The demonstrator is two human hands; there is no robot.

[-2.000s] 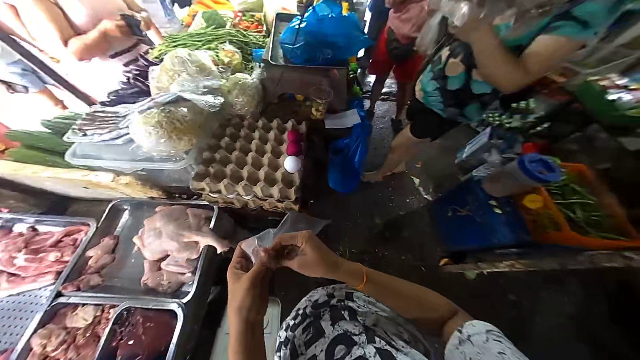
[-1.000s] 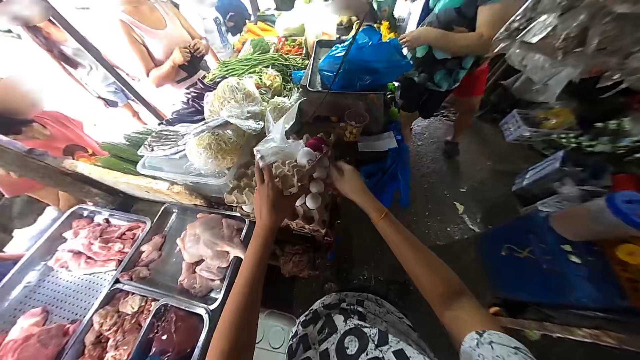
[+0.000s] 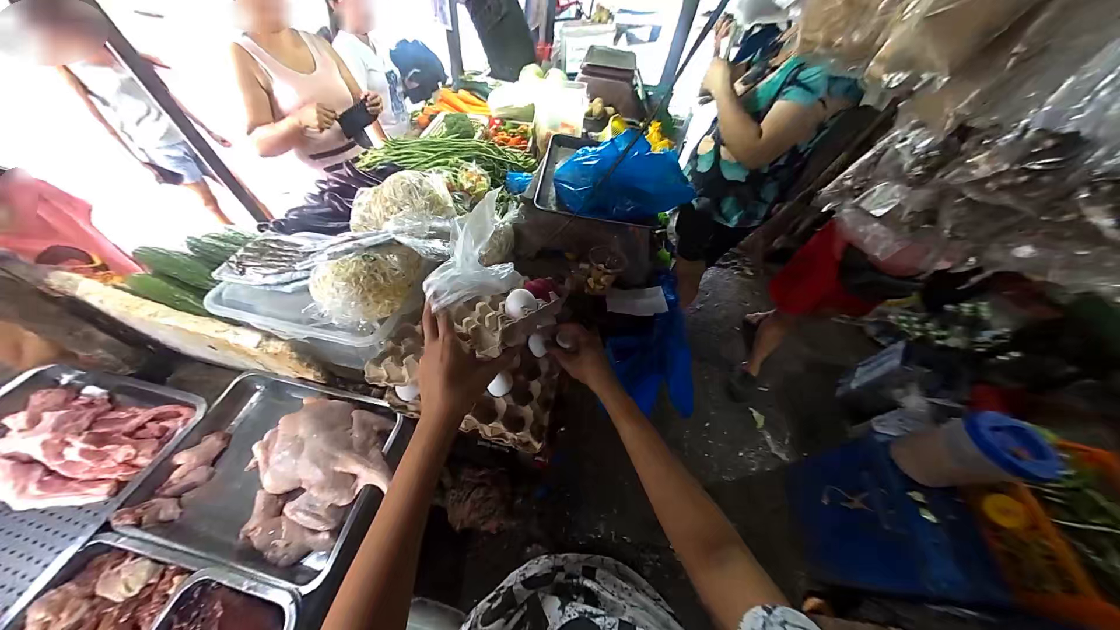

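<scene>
My left hand grips the left side of a raised cardboard egg tray, lifting it above another egg tray that holds several white eggs. On the raised tray sit a white egg, a dark pink egg and a translucent plastic bag. At the trays' right side, my right hand holds an egg between its fingers, close beside another white egg; how many it holds I cannot tell.
Metal trays with raw chicken and raw meat lie at left. Bagged sprouts, long beans and a blue plastic bag are behind the egg trays. A blue-lidded container stands right. Other people stand beyond.
My hands have moved from working on the plastic bag near my body to the egg trays. The upper tray was lying on the stack two seconds ago and is now raised, exposing eggs below.
</scene>
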